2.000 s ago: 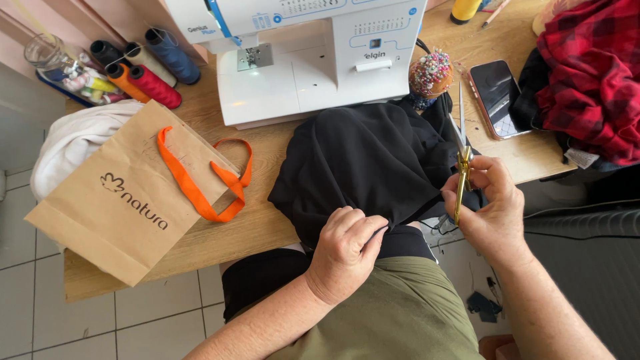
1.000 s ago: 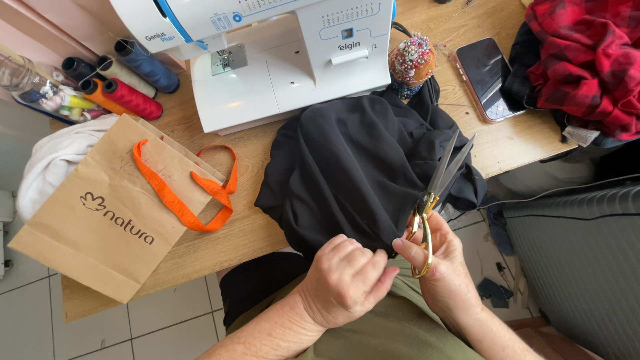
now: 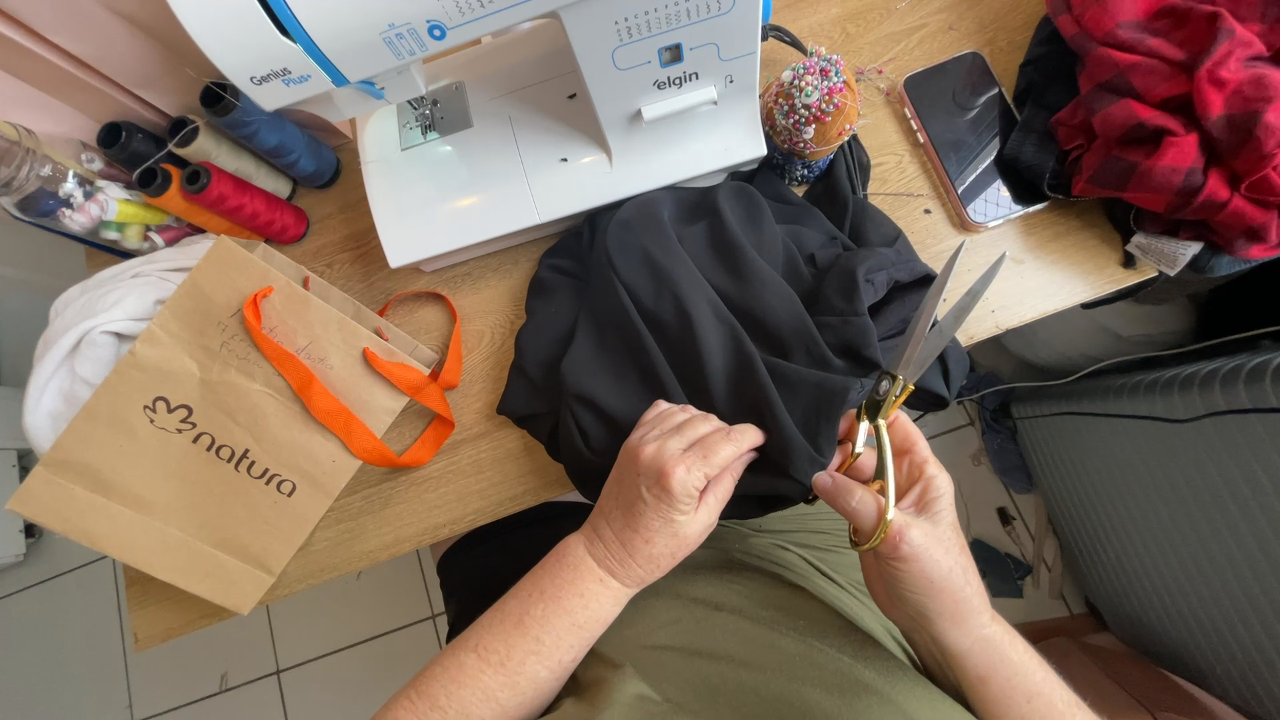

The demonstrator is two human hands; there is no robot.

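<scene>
Black fabric (image 3: 690, 300) lies bunched over the front edge of the wooden table and hangs toward my lap. My left hand (image 3: 675, 485) has its fingers curled at the lower edge of this fabric, thumb and forefinger pinched together. Gold-handled scissors (image 3: 890, 395) are in my right hand (image 3: 895, 490), blades parted and pointing up and away from me. The right fingertips also touch the fabric's edge beside the handles. Behind the fabric stands a white sewing machine (image 3: 540, 140), its needle area at the left.
Left: a paper bag (image 3: 200, 400) with orange handles, white cloth (image 3: 110, 310), thread spools (image 3: 245, 200). Right of the machine: a pincushion (image 3: 810, 110), a smartphone (image 3: 965, 130), red-and-black checked fabric (image 3: 1180, 120). A grey ribbed case (image 3: 1160, 500) stands beside the table.
My right hand with the scissors has come in from the right toward my left hand. The scissor blades are parted more widely than two seconds ago.
</scene>
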